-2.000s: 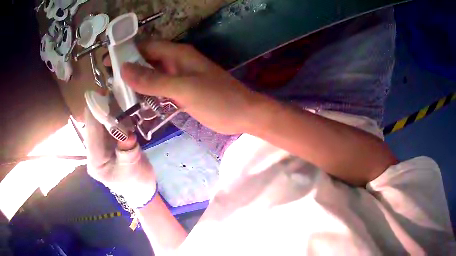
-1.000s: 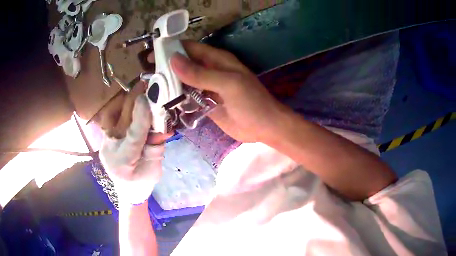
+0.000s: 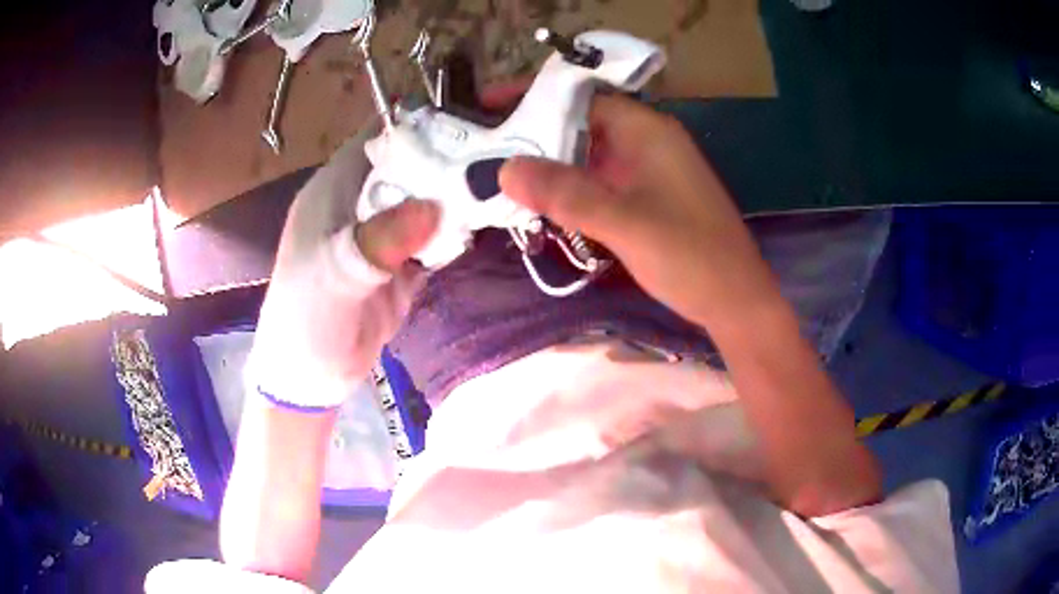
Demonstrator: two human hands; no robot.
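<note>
A glossy white model body [image 3: 453, 145] with a narrow neck, a dark oval spot and a bent wire frame [image 3: 563, 279] beneath it is held between my two hands, above the bench edge. My left hand [image 3: 331, 279], in a white glove with bare fingertips and a blue cuff, grips the left end, thumb on top. My bare right hand [image 3: 650, 209] grips the neck side, thumb beside the dark oval. A small coil shows by the wire frame. Thin metal rods stick out at the upper left of the body. The fingers under the body are hidden.
White body shells with rods [image 3: 308, 17] lie on the brown cardboard [image 3: 261, 139] at the upper left. The dark green bench [image 3: 859, 139] extends right. Blue bins with small metal parts [image 3: 145, 406] stand at lower left and lower right [image 3: 1028, 476]. Glaring light lies at left.
The body has turned from nearly upright to lying sideways, neck toward the upper right. Its fitted side piece now lies under my left thumb. Both hands have moved right with it; the view has shifted.
</note>
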